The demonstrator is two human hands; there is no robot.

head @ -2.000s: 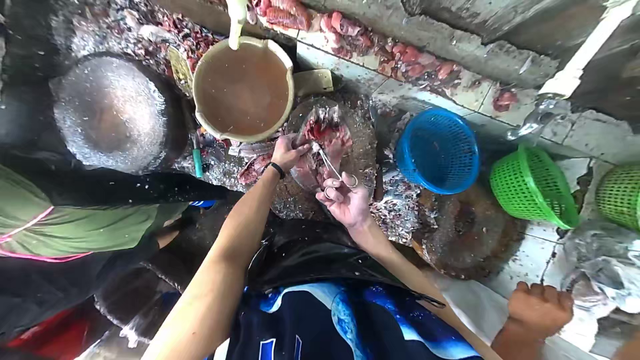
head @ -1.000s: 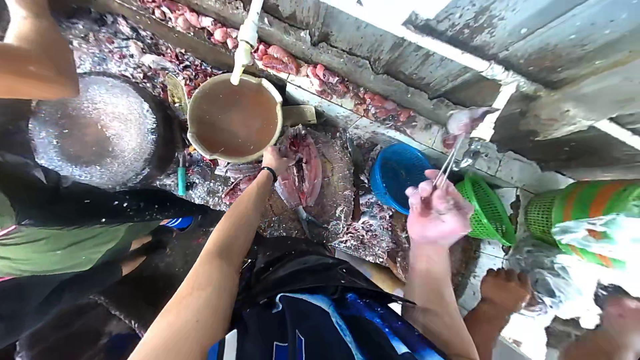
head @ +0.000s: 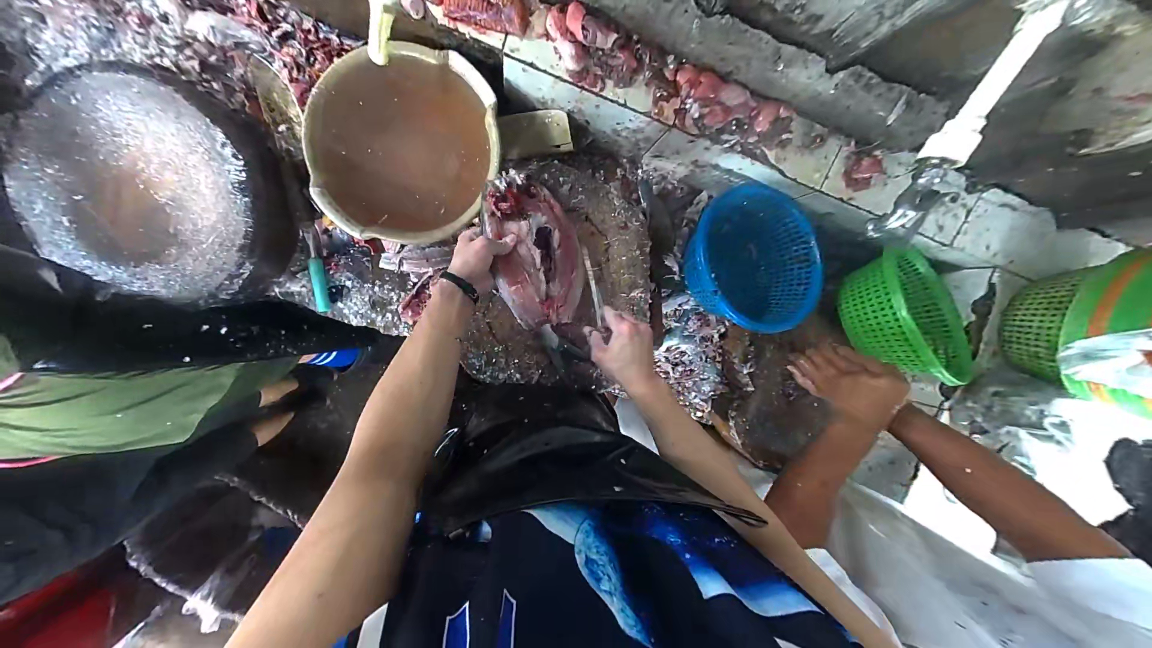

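Observation:
A split-open fish [head: 538, 256] lies on a round wooden chopping block [head: 621, 220], its red head end toward the wall. My left hand [head: 479, 256], with a black band at the wrist, grips the fish's left edge below a basin of brown water [head: 405, 139]. At the block's right side my right hand [head: 623, 346] is closed on a slim metal tool [head: 592, 279], which points up beside the fish; whether it is a knife or scissors cannot be told. The fish's tail end lies near that hand.
Right of the block are a blue plastic basket [head: 756, 256] and a green basket [head: 904, 315]. Another person's hands [head: 850, 382] rest near them. A scale-covered round block [head: 130, 180] and a green-handled tool [head: 319, 283] are at left. Fish offal [head: 720, 99] lines the tiled ledge [head: 585, 103].
My right hand has come down from over the baskets to the fish's right side; the pinkish piece its scissors held up there is no longer in that hand. My left hand stays at the fish.

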